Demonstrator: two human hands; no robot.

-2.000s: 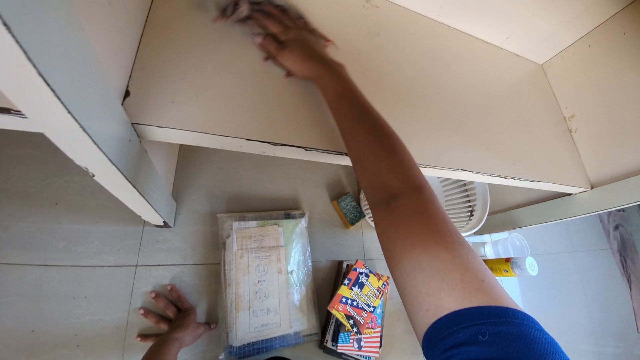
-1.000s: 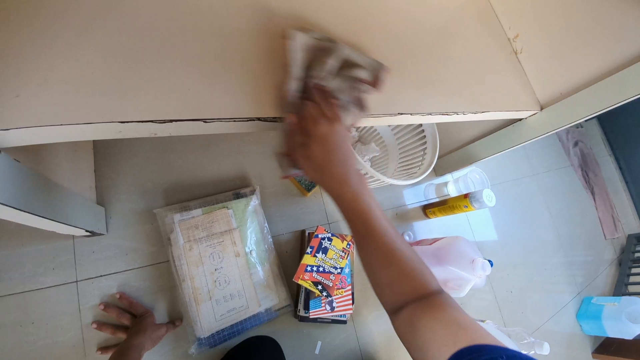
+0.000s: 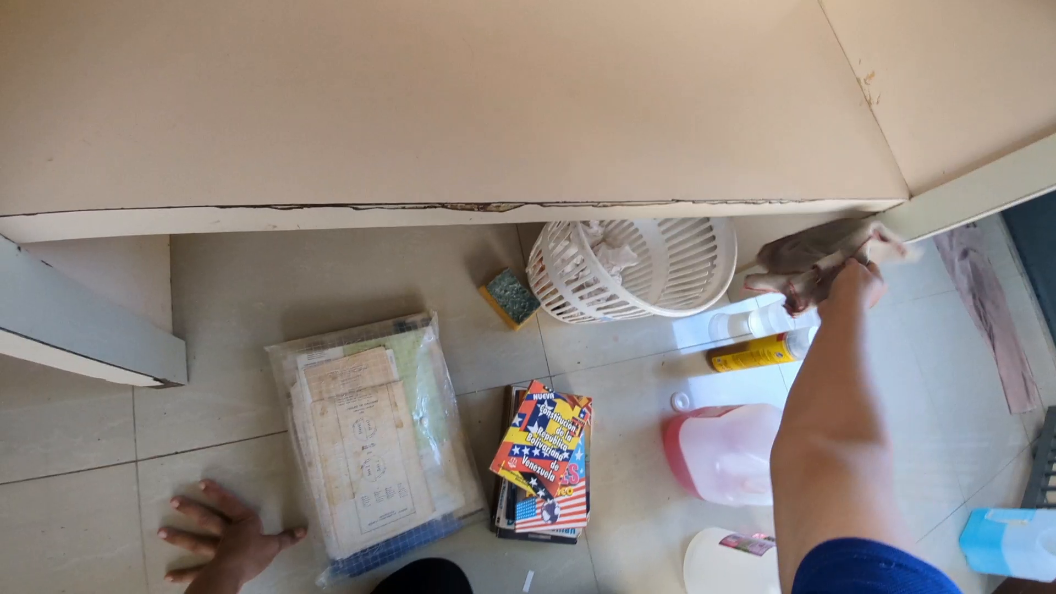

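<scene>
My right hand (image 3: 858,289), at the end of an outstretched arm, grips a crumpled greyish-brown cloth (image 3: 813,256) near the right end of the shelf's front edge. Above it spreads the wide beige cabinet shelf (image 3: 462,107), whose front edge is chipped and dark along its seam. My left hand (image 3: 223,536) rests on the tiled floor at the lower left with its fingers spread, holding nothing. Just right of it lies a clear plastic bag of old papers (image 3: 371,445).
Below the shelf are a white plastic basket (image 3: 631,272), a sponge (image 3: 510,299), stacked books (image 3: 544,462), a yellow canister (image 3: 751,353), a jug of pink liquid (image 3: 726,454) and a blue container (image 3: 1011,544). A cabinet upright (image 3: 91,313) juts in at left.
My right hand has moved the cloth rightward, from on the shelf to its right front end. My left hand stays on the floor. The view has shifted right.
</scene>
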